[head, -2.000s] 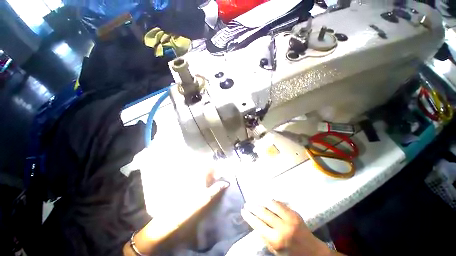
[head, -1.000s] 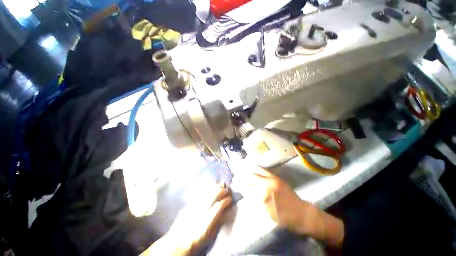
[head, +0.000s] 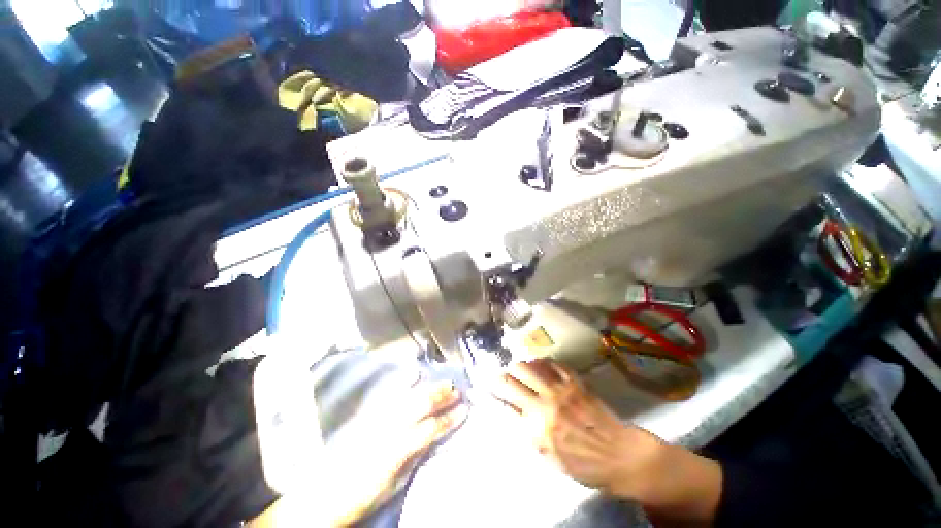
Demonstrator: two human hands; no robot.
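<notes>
A garment piece (head: 356, 382), grey-blue to white under the lamp glare, lies on the machine bed below the left end of the cream-white sewing machine head (head: 640, 196). My left hand (head: 397, 438), partly washed out by glare, rests on the cloth left of the needle area, fingertips near the presser foot. My right hand (head: 578, 425) lies palm down just right of the needle area, fingers spread over the bright cloth. The presser foot and needle are lost in glare. Whether either hand pinches the cloth cannot be seen.
Scissors with red and orange loops (head: 652, 345) lie on the bed at right; second scissors (head: 854, 254) lie farther right. The white lamp (head: 284, 428) stands left. Dark cloth (head: 175, 340) covers the left. Striped trim (head: 464, 103), a red bag (head: 500, 39) and yellow-black gloves (head: 325, 100) lie behind.
The view has shifted, so the machine sits lower. My left hand has moved closer to the presser foot area. My right hand is now flatter, with its fingers more spread, beside the needle area.
</notes>
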